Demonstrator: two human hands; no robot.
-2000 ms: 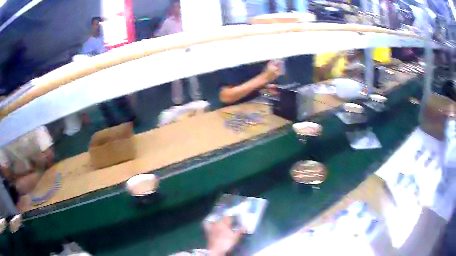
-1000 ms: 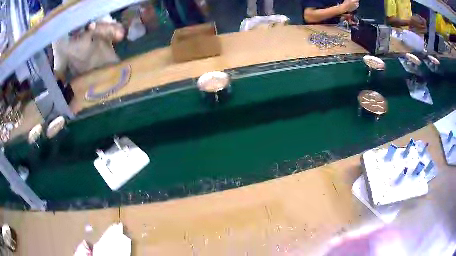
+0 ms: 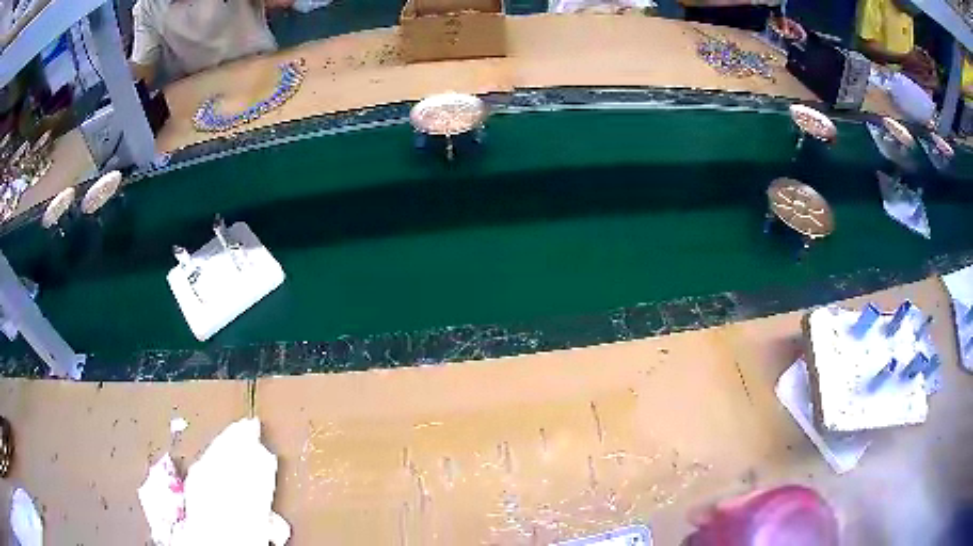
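A white fixture plate [image 3: 870,400] with several upright blue-grey pegs lies on the near bench at right, over a thin pale sheet. A blurred red-pink shape at the bottom right edge appears to be my right hand [image 3: 774,517]; its fingers and anything in it cannot be made out. My left hand is out of the picture. Another white plate [image 3: 229,286] with two pegs lies on the green belt at left. The corner of a pale flat object [image 3: 619,536] shows at the bottom edge.
Round decorated discs on legs stand on the belt, one at far centre [image 3: 450,112] and one at right [image 3: 800,208]. Crumpled white paper [image 3: 229,491] with pink stains lies on the near bench. Across the belt are a cardboard box [image 3: 453,34], a dark device [image 3: 827,69] and people.
The view has swung down and towards the near bench. A hand seen over a white plate above the belt two seconds ago is gone from view. The red-pink shape stays low at right.
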